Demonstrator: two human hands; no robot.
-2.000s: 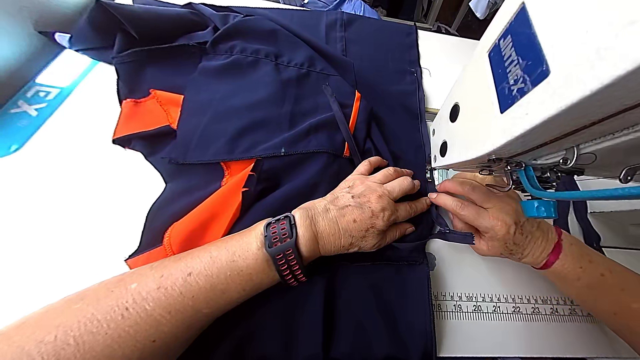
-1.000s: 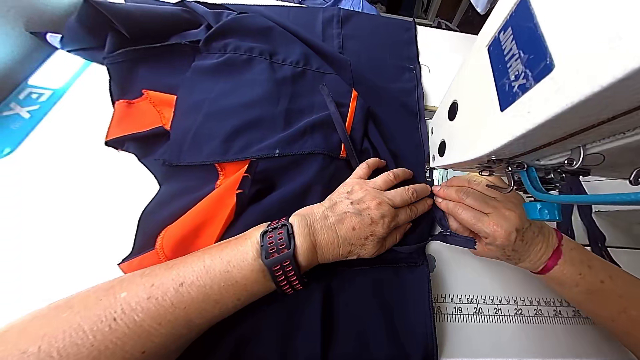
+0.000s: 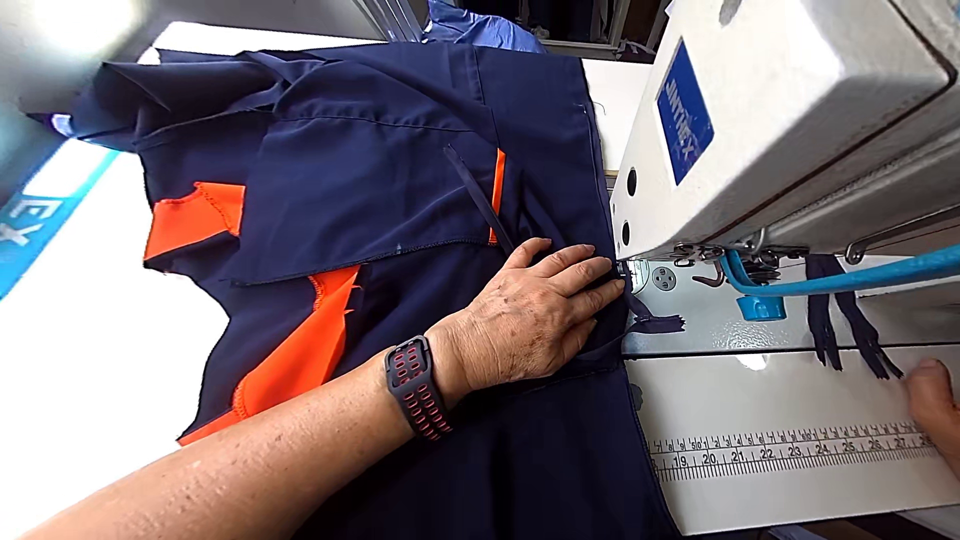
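Note:
My left hand [image 3: 536, 311] lies flat, fingers spread, on the navy fabric garment [image 3: 375, 180], its fingertips close to the needle area of the white sewing machine [image 3: 780, 112]. Orange fabric pieces [image 3: 300, 360] show at the garment's left, and a narrow orange strip [image 3: 497, 195] above my hand. A loose navy strip [image 3: 476, 195] runs under my fingers. Beyond my fingertips, a short navy zipper tape end [image 3: 656, 322] rests on the machine bed. My right hand [image 3: 934, 405] is at the right edge, only partly in view, over the table; whether it holds anything is hidden.
Navy zipper tapes [image 3: 847, 322] hang at the right behind the blue tube [image 3: 862, 279] of the machine. A printed ruler scale [image 3: 787, 450] runs along the table's front part. Light blue fabric [image 3: 480, 30] lies at the back.
My right hand has left the fabric by the needle area and moved right, to the edge of the view. The zipper tape end there is now uncovered. My left hand remains on the garment.

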